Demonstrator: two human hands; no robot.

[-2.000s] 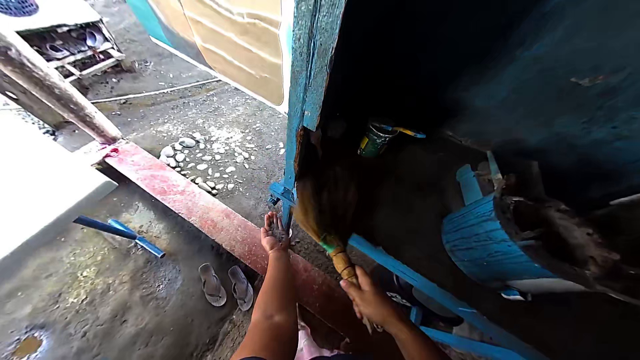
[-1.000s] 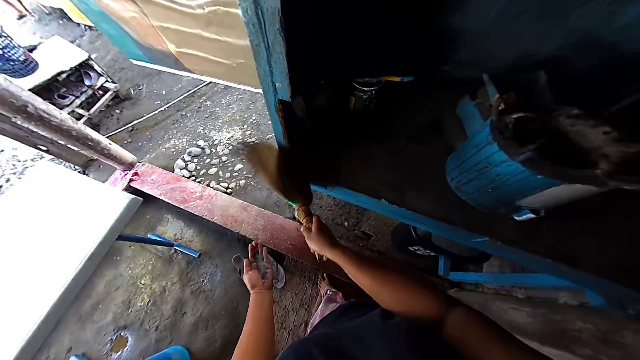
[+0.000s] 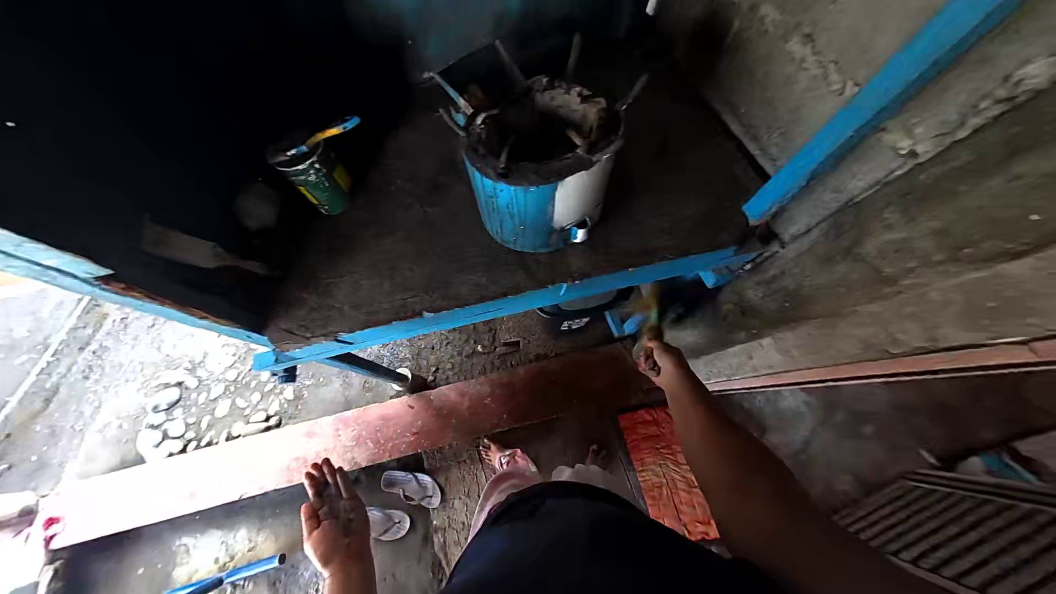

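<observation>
My right hand [image 3: 659, 361] is closed on the handle of a whisk broom [image 3: 650, 318]; its blurred bristles are beside the blue front edge [image 3: 528, 299] of a dark raised platform, near its right end. Dirt marks the palm of my left hand [image 3: 336, 516], which is turned up, empty, with fingers extended, above the red ledge and left of a pair of slippers [image 3: 412, 488]. On the platform stands a blue and white bucket-shaped stove [image 3: 528, 202] with a sooty, rough top. Left of it is a green can [image 3: 318, 183] with a yellow and blue handled item across its top.
A red concrete ledge [image 3: 396, 429] crosses below the platform. Rounded stones [image 3: 173, 427] lie beyond it at the left. A rough concrete wall [image 3: 891, 272] with a blue post [image 3: 883, 107] rises on the right. A red mat [image 3: 670, 474] lies near my feet, and a blue bar [image 3: 235, 573] is at lower left.
The view has swung far to the right. The broom has moved from the platform's left corner post to near its right end. My left hand, earlier at that post, is now away from it, palm up.
</observation>
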